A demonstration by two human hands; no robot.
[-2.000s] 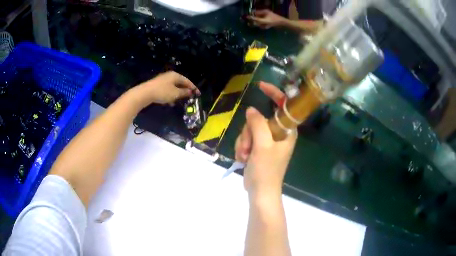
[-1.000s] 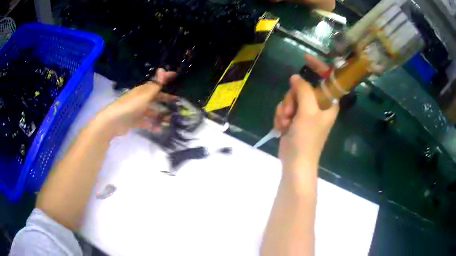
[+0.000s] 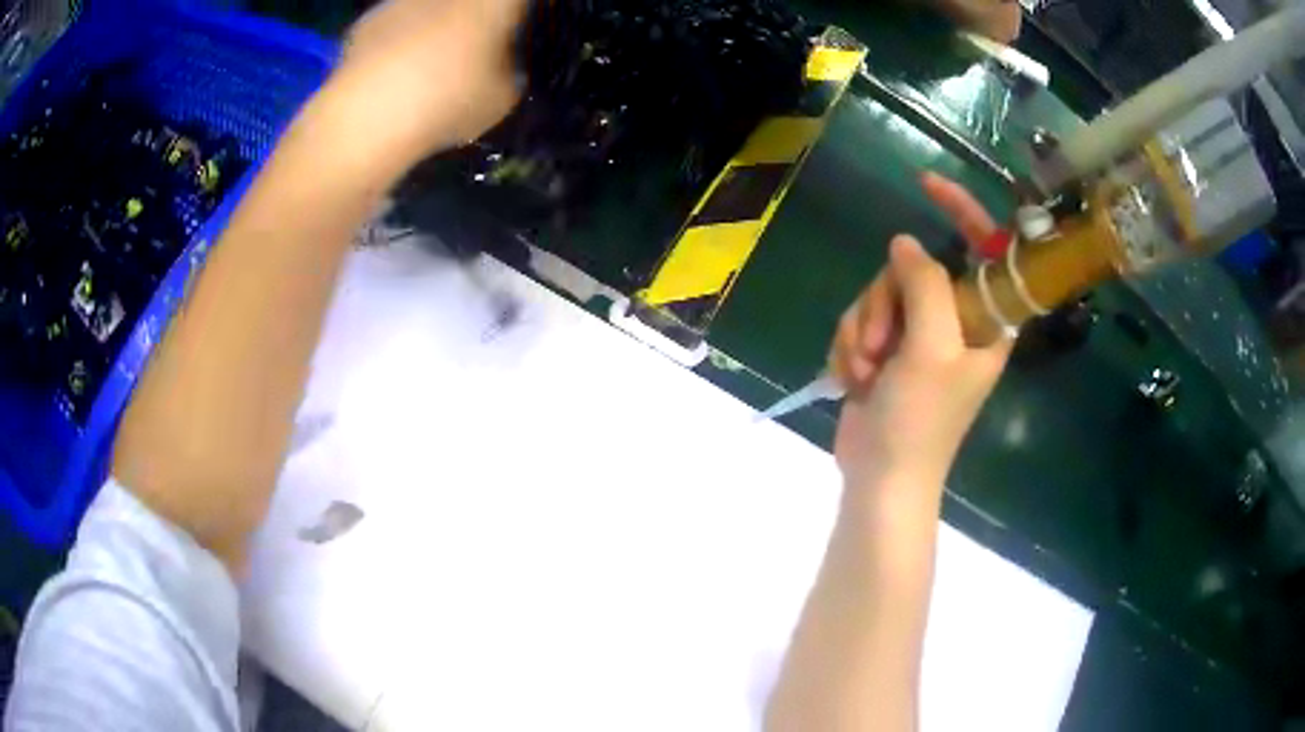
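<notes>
My right hand (image 3: 923,336) is closed around the amber-brown glue gun (image 3: 1052,272), with the index finger raised near its red part. The thin pale-blue nozzle (image 3: 802,401) points down-left below the fist, over the far edge of the white sheet (image 3: 573,529). My left hand (image 3: 437,72) is at the top edge, blurred, at the near side of the dark adapter pile (image 3: 644,86). Its fingers are hidden or cut off, so I cannot tell what it holds. A dark blurred bundle (image 3: 458,193) lies below it at the sheet's far edge.
The blue perforated basket (image 3: 172,308) full of adapters is at left. The yellow-black striped divider (image 3: 751,193) stands beyond the sheet, beside the green surface (image 3: 873,215) with scattered small parts. A small dull scrap (image 3: 332,522) lies on the sheet. Part of another person's arm (image 3: 988,17) shows at top.
My left hand has moved from above the sheet up to the pile. The dark items seen on the sheet are gone from its middle. My right hand with the gun sits slightly farther right in view.
</notes>
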